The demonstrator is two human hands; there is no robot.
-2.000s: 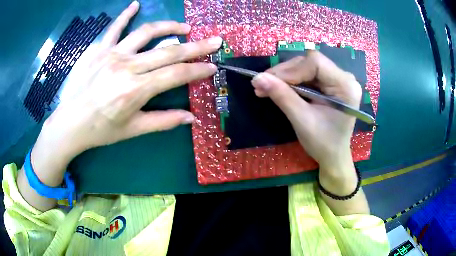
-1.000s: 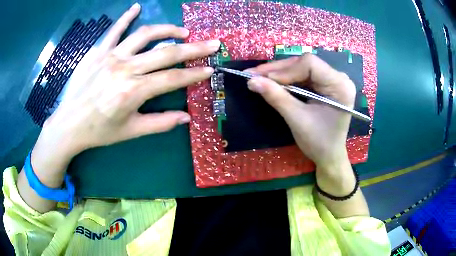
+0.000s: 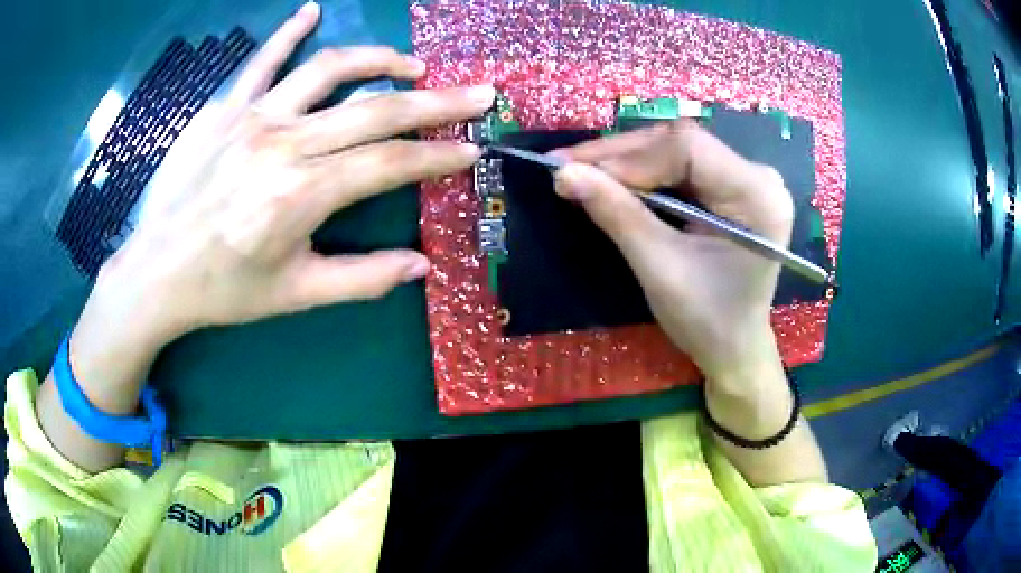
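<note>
The circuit board, with green edges around a black sheet, lies on a red bubble wrap pad. Silver edge connectors run down its left side. My right hand holds silver tweezers pen-like, their tip at the connectors near the upper left corner. My left hand is spread flat, palm down, with two fingertips at the board's upper left edge beside the tweezer tip. It grips nothing. Any small piece at the tip is too small to tell.
A sheet of parallel black strips lies at the left, partly under my left hand. Long black strips lie on the green mat at the right. Beyond the bench at lower right are a person's foot and dark-clothed leg, and a device with a lit display.
The far end of the tweezers rose, then dipped back down slightly. My left hand has barely moved. A person's foot and leg have appeared at lower right.
</note>
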